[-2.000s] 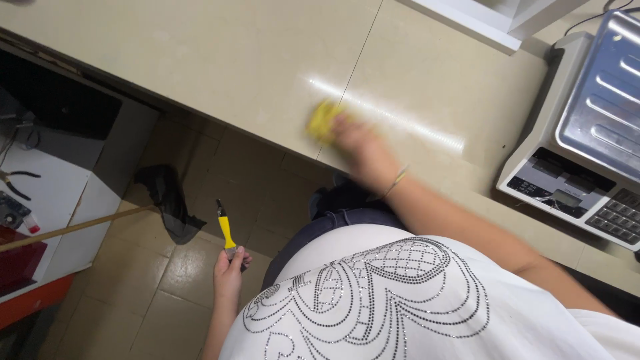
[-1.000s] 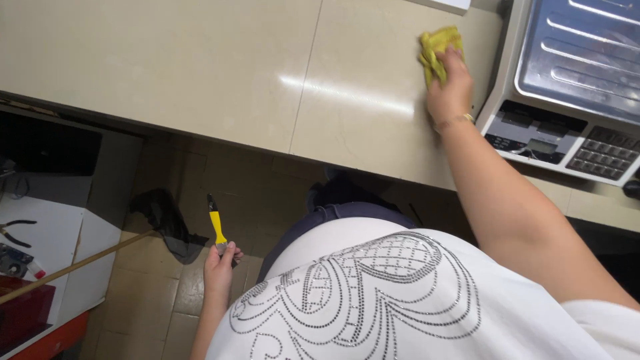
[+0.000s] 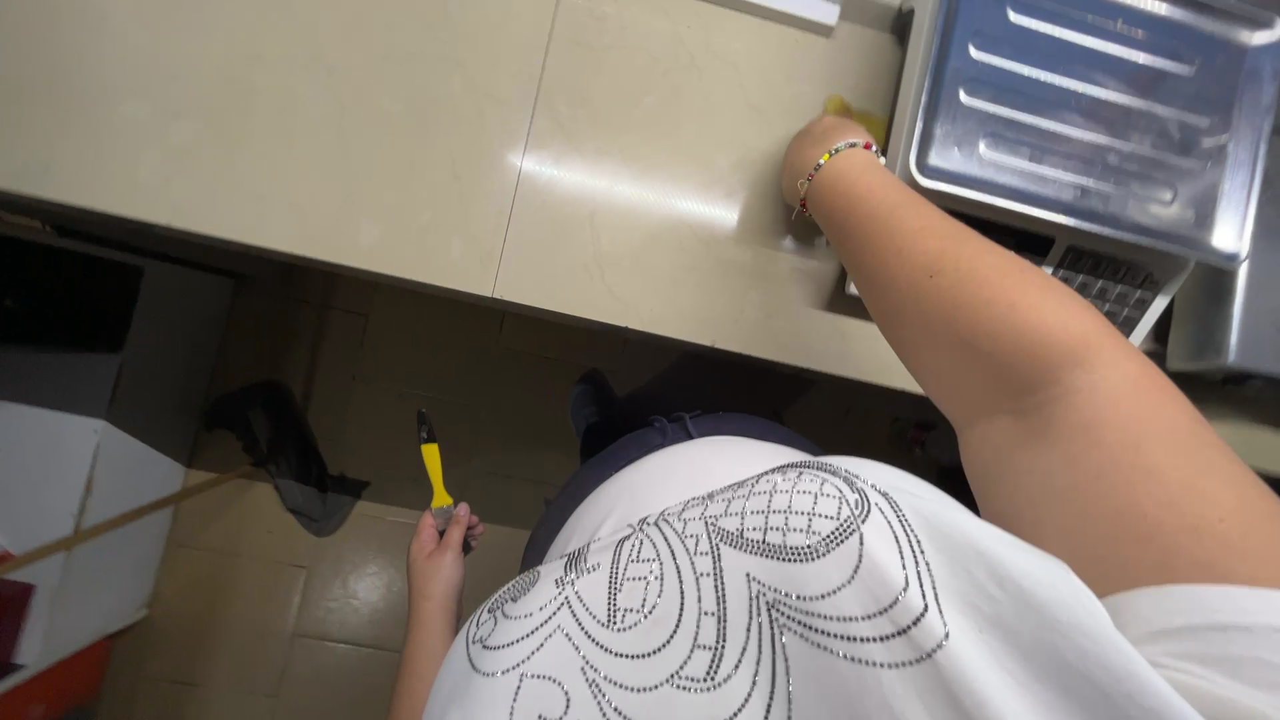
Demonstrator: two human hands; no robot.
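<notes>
My right hand [image 3: 822,160], with a beaded bracelet at its wrist, is on the beige tiled counter [image 3: 350,130] beside the scale. A yellow cloth [image 3: 862,120] shows past it, mostly hidden by the hand, whose fingers are out of sight. My left hand [image 3: 445,535] is low, in front of the counter's edge. It grips a brush by its metal-banded end; the yellow handle with a black tip [image 3: 433,465] points up and away. The bristles are largely hidden in the hand.
A scale with a metal tray [image 3: 1080,120] and a keypad stands at the right of the counter. A white object [image 3: 790,8] lies at the far edge. On the floor at left are a black mesh-like thing [image 3: 290,450], a wooden stick [image 3: 130,520] and a white cabinet [image 3: 130,500].
My right hand has moved right across the counter with the yellow cloth, then nearer to me along the scale's side. My left hand still holds the brush low.
</notes>
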